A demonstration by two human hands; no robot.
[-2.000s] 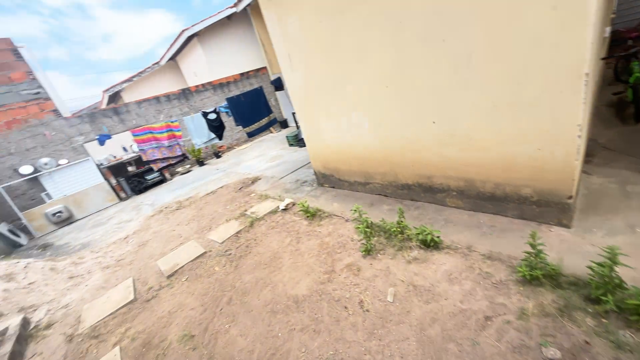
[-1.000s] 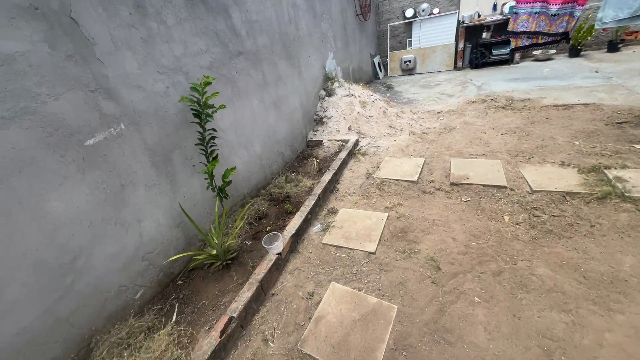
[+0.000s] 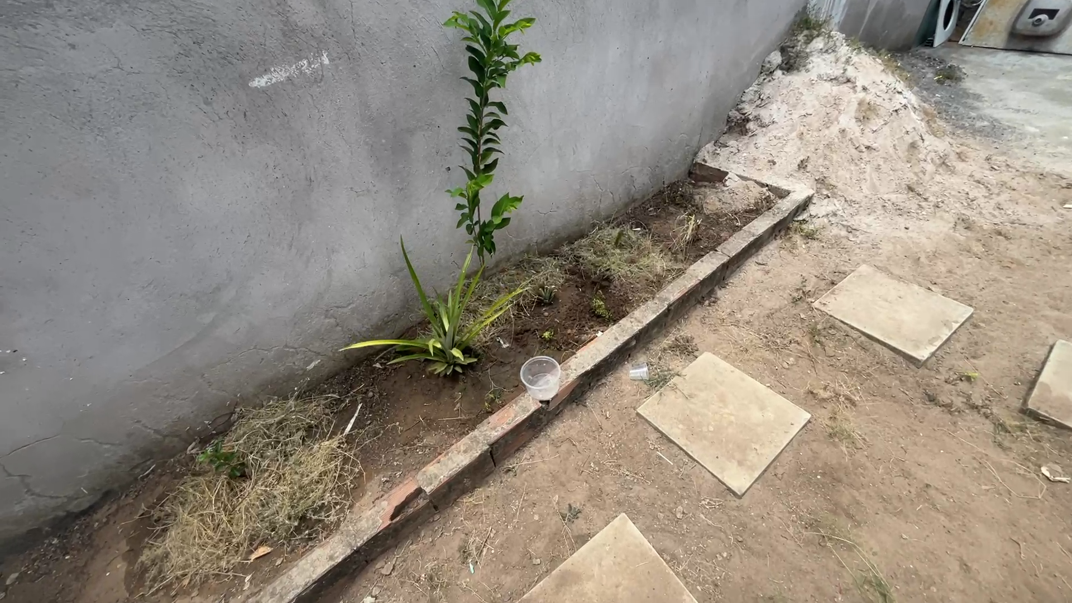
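Observation:
Neither my left hand nor my right hand shows in the head view. A clear plastic tub (image 3: pixel 541 378) rests on the brick edging (image 3: pixel 615 350) of a narrow garden bed. A small clear plastic cup (image 3: pixel 639 372) lies on the dirt just right of that edging. In the bed grow a spiky, long-leaved plant (image 3: pixel 450 335) and, behind it, a tall leafy sapling (image 3: pixel 481 126) close to the wall. Dry cut grass (image 3: pixel 260 494) lies on the soil at the lower left.
A grey rendered wall (image 3: pixel 209 209) runs along the bed. Square paving slabs (image 3: pixel 724 423) are set in the bare dirt to the right. A heap of pale sand (image 3: pixel 846 117) stands past the bed's far end. A sink basin (image 3: pixel 1041 18) shows at the top right.
The view has swung from the house wall and clothesline to the garden bed and come nearer to it. No object has plainly moved.

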